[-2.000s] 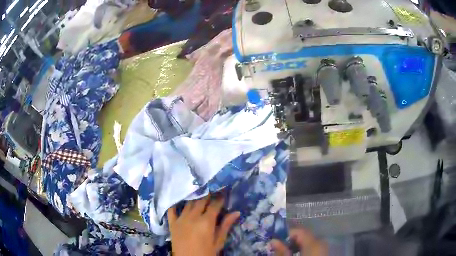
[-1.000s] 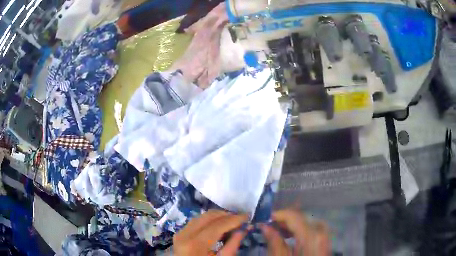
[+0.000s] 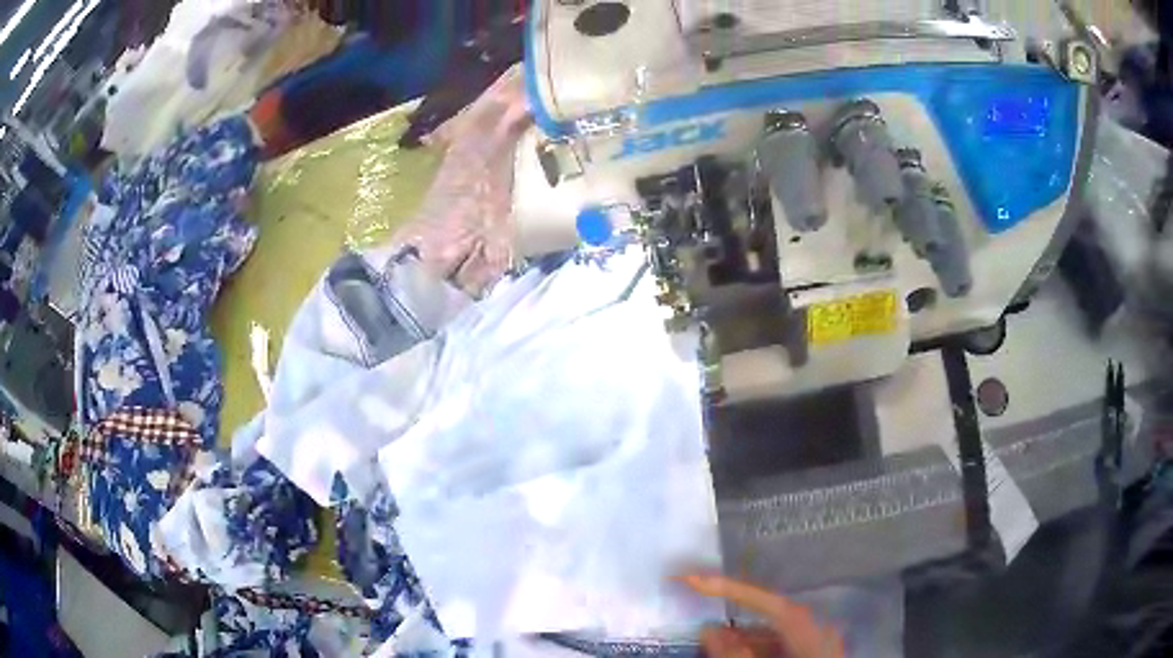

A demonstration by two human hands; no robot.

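Observation:
The garment piece [image 3: 553,476] lies with its pale blue-white reverse side up, its upper right end at the needle area [image 3: 669,276] of the overlock machine [image 3: 823,244]. Its right edge runs straight down beside the machine's front. My right hand [image 3: 759,620] is blurred and cut off by the bottom edge, at the cloth's lower right corner; whether its fingers grip the cloth cannot be told. My left hand is not in view. Blue floral cloth [image 3: 386,566] shows at the lower left of the pale piece.
A floral pile [image 3: 142,309] with a checked strip [image 3: 152,427] lies at left, beyond the olive-green surface [image 3: 296,219]. Pink-beige cloth [image 3: 470,193] lies beside the machine head. A ruled edge [image 3: 849,501] crosses below the machine. A dark pointed tool [image 3: 1113,411] is at right.
The piece now lies spread flatter, pale side up, over the floral side seen before. My left hand has left the picture; my right hand stays low at the cloth's edge. The view has shifted.

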